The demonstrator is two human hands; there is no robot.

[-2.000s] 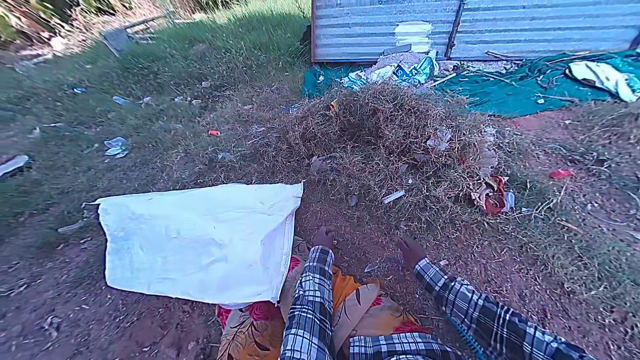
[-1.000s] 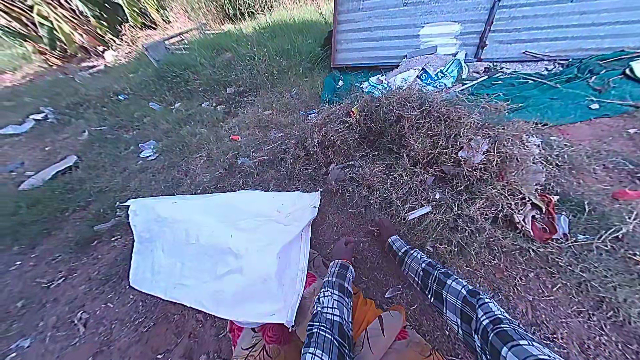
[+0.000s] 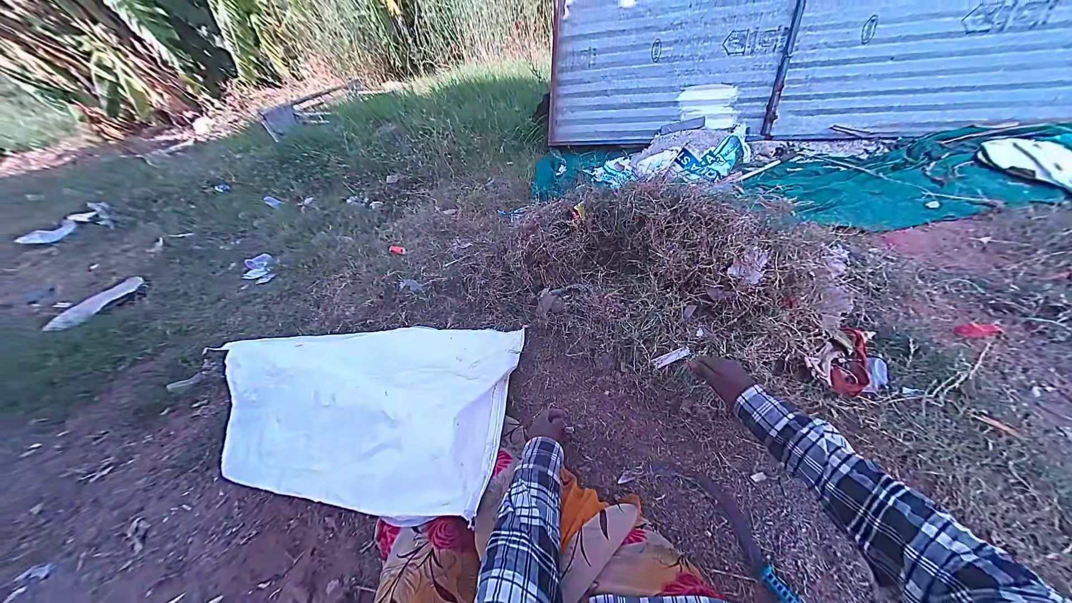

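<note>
My left hand (image 3: 549,425) is low over bare soil, just right of a white woven sack (image 3: 360,419) spread flat; its fingers look curled, and whether they hold anything cannot be made out. My right hand (image 3: 722,377) reaches to the near edge of a heap of dry grass (image 3: 662,260), close beside a small white strip of litter (image 3: 672,358). Its fingers point left, and no held thing is visible. A dark curved object (image 3: 729,511) with a blue end lies below the right forearm. Patterned cloth (image 3: 603,544) covers my lap.
A corrugated metal sheet wall (image 3: 662,75) stands behind the heap. Green netting (image 3: 904,188) lies at its foot, with plastic packaging (image 3: 708,161) on the near side. Red-and-white litter (image 3: 852,364) is at the heap's right. More litter (image 3: 96,303) dots the grass at left.
My right hand has moved right, away from my left hand, to the white strip at the heap's edge. The dark curved object now shows below the right arm.
</note>
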